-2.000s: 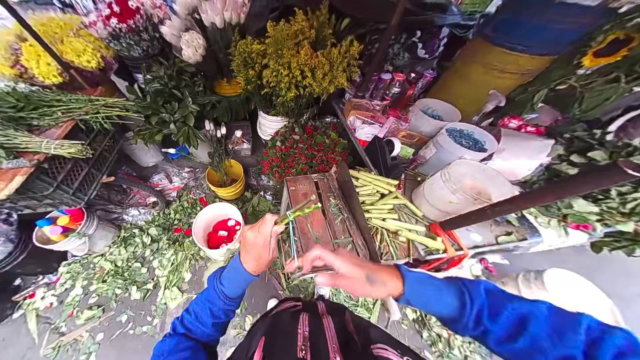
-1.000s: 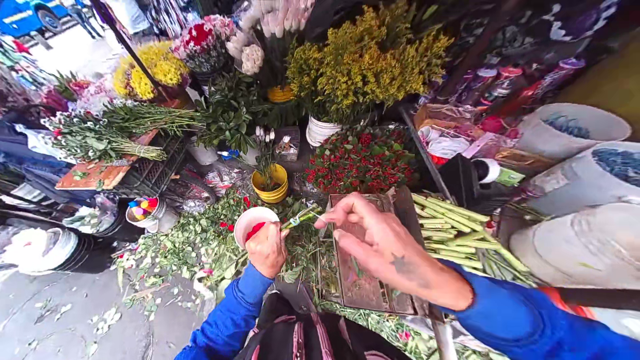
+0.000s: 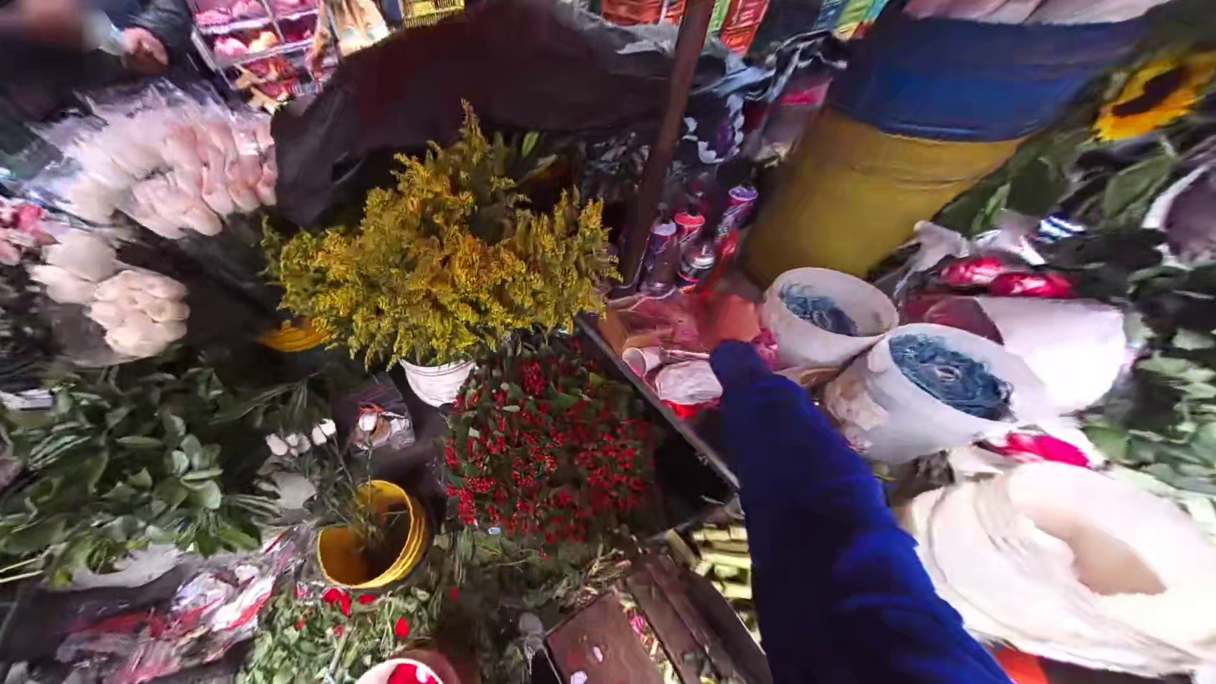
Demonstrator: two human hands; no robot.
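Note:
The blue sleeve of my right arm point(image 3: 817, 513) stretches up from the bottom edge to a cluttered tray point(image 3: 665, 413). My right hand point(image 3: 730, 318) is blurred beyond the cuff, among reddish wrapping and small things; its fingers and anything in them cannot be made out. A white bucket with blue coiled material point(image 3: 822, 309) stands just right of it, and a second such bucket point(image 3: 940, 380) is nearer. My left hand is out of view.
Red-berried stems point(image 3: 551, 456) and yellow flowers point(image 3: 456, 266) stand left of the tray. A yellow bucket point(image 3: 413, 546), wooden boards point(image 3: 608, 646) and a large white container point(image 3: 1026, 560) are nearer. A rusty pole point(image 3: 670, 142) rises behind the tray.
My right hand has moved away from my left hand and out to the tray. My left hand, seen earlier with a green stem, has left the view. The view has shifted strongly.

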